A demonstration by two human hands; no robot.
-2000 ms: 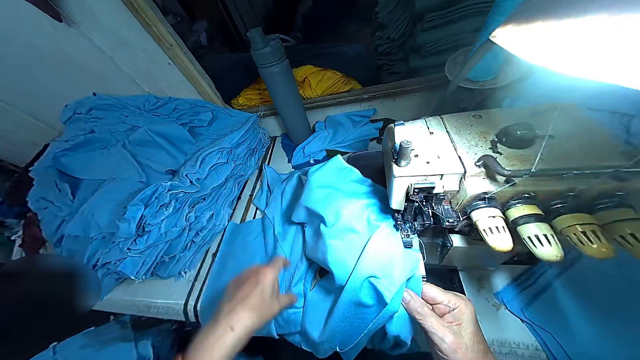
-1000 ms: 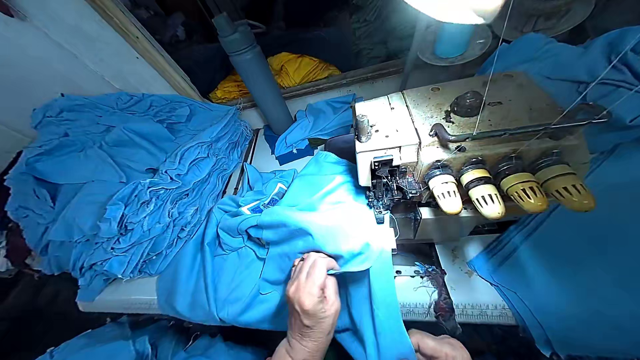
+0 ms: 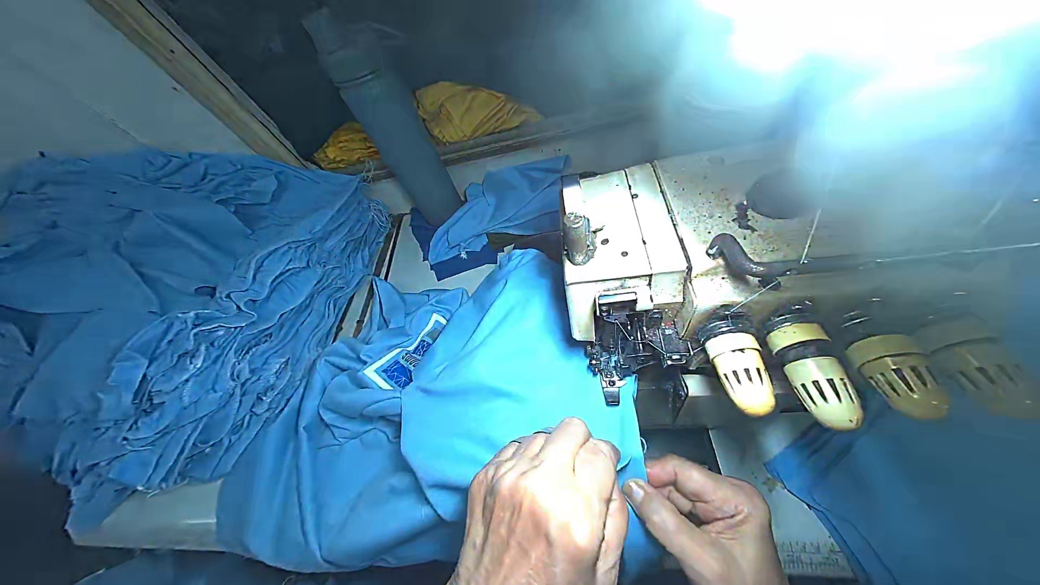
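Note:
A light blue knit garment [image 3: 504,382] lies under and in front of the presser foot [image 3: 610,393] of an overlock sewing machine [image 3: 626,236]. On its left part shows a white-bordered printed patch [image 3: 404,357]. My left hand [image 3: 544,504] rests on the cloth just below the foot, its fingers curled down and gripping the fabric. Close beside it on the right, my right hand [image 3: 707,516] pinches the garment's raw edge between thumb and fingers.
A big heap of blue cut pieces [image 3: 187,309] covers the left side. Behind stand a grey-blue tube [image 3: 390,130] and yellow cloth [image 3: 471,114]. Blue scraps [image 3: 504,203] lie beside the machine head. Cream tension knobs [image 3: 741,374] line its front, and more blue fabric [image 3: 934,487] lies at right.
My right hand has come up from the lower edge to the cloth edge beside my left hand. The left hand, apart from the right two seconds ago, is now next to it. The view has shifted.

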